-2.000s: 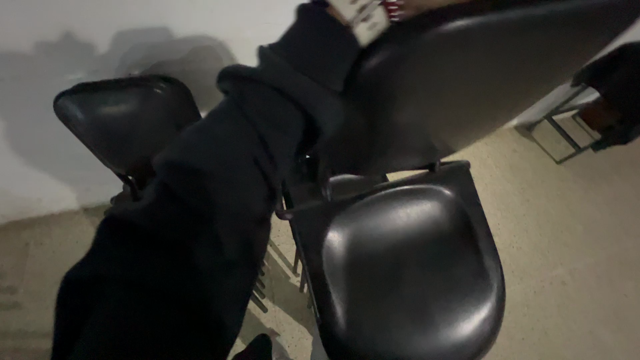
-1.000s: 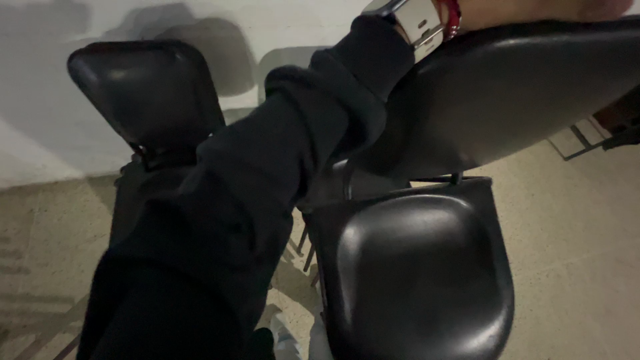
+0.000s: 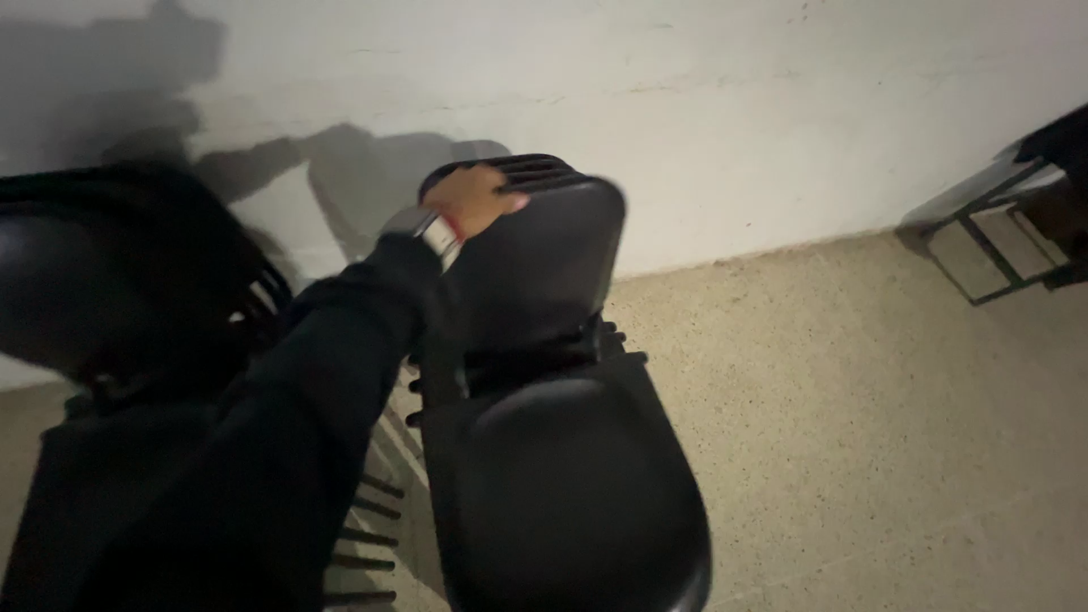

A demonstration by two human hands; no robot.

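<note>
My left hand, in a dark sleeve with a watch and a red band at the wrist, grips the top edge of a black chair's backrest. Its fingers reach over the edge and the thumb lies on the front face. This chair is the front one of a stack of several, with its smooth black seat facing up. More backrest edges show just behind it. Another stack of black chairs stands on the left, partly covered by my forearm. My right hand is not in view.
Behind the stacks runs a pale, scuffed wall with shadows on it. Speckled floor stretches to the right. A dark metal frame with dark items on it stands near the wall at the right. Several chair legs stick out between the stacks.
The view has shifted a lot, and more wall shows. My left hand, cut off by the top edge earlier, is now in full view on the backrest, which stands upright before the stack.
</note>
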